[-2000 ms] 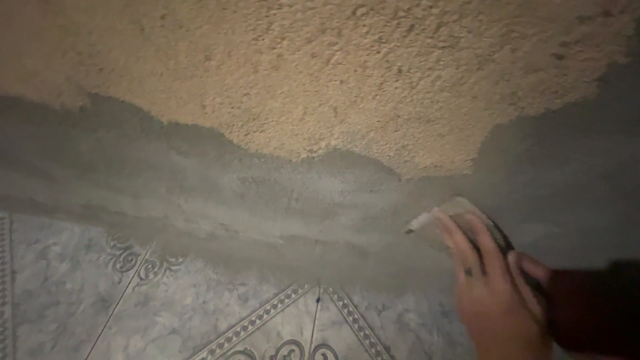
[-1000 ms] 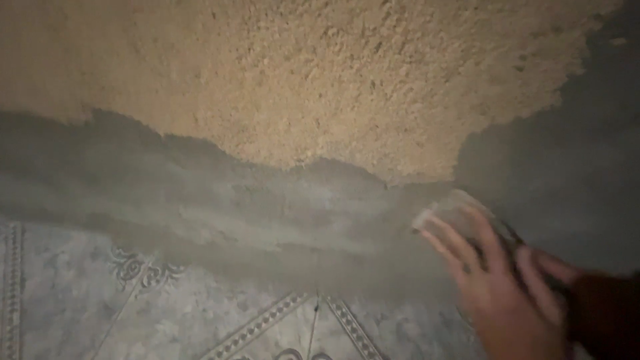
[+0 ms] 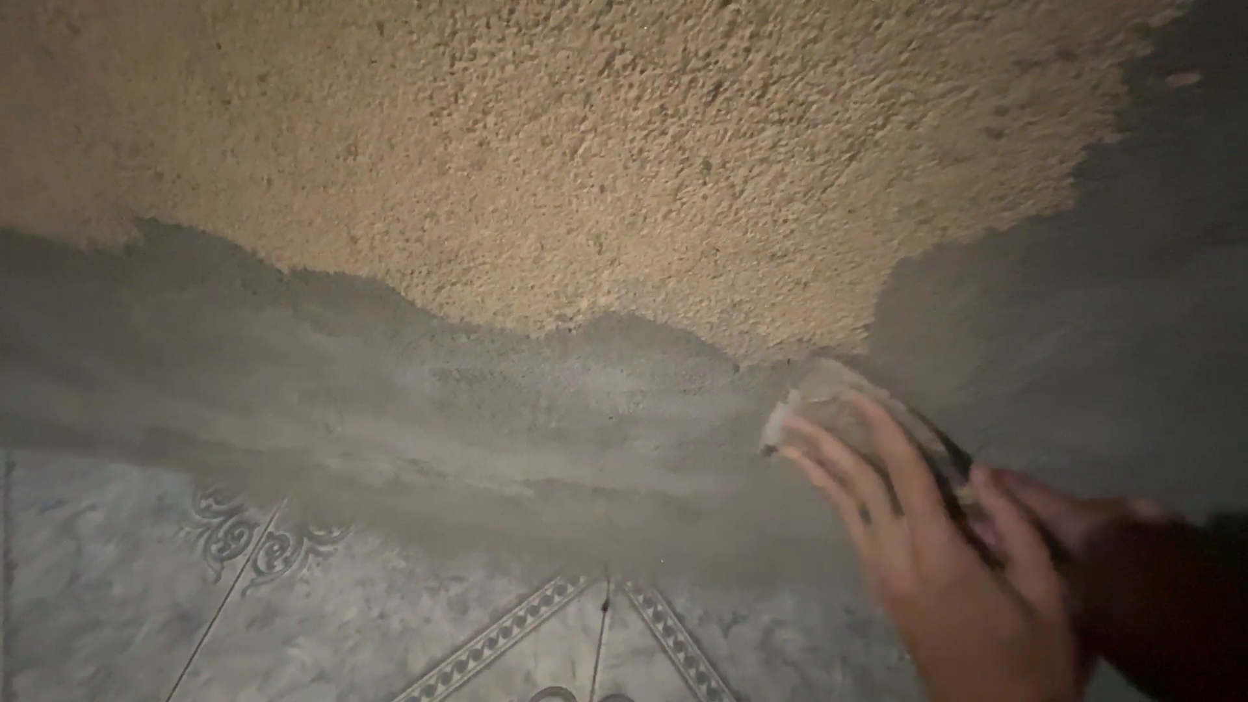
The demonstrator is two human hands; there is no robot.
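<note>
A flat-bladed tool (image 3: 829, 390), perhaps a trowel or wide scraper, lies against the smooth grey plaster (image 3: 546, 419); motion blurs it. Spread over the face of its blade are the fingers of my left hand (image 3: 926, 546), which reaches in from the bottom right. Behind it, my right hand (image 3: 1033, 507) is closed around the handle end, partly hidden by the left hand. Just above the blade, the grey coat meets the rough tan wall surface (image 3: 604, 166) in an uneven edge.
Patterned grey tiles (image 3: 390, 624) with a decorative border run along the bottom, their upper edge covered by grey material. Darker grey plaster (image 3: 1102, 322) rises along the right side. A dark sleeve (image 3: 1170, 604) shows at the lower right.
Little has changed: both hands stay on the tool near the same part of the grey coat, with the blade tilted slightly differently.
</note>
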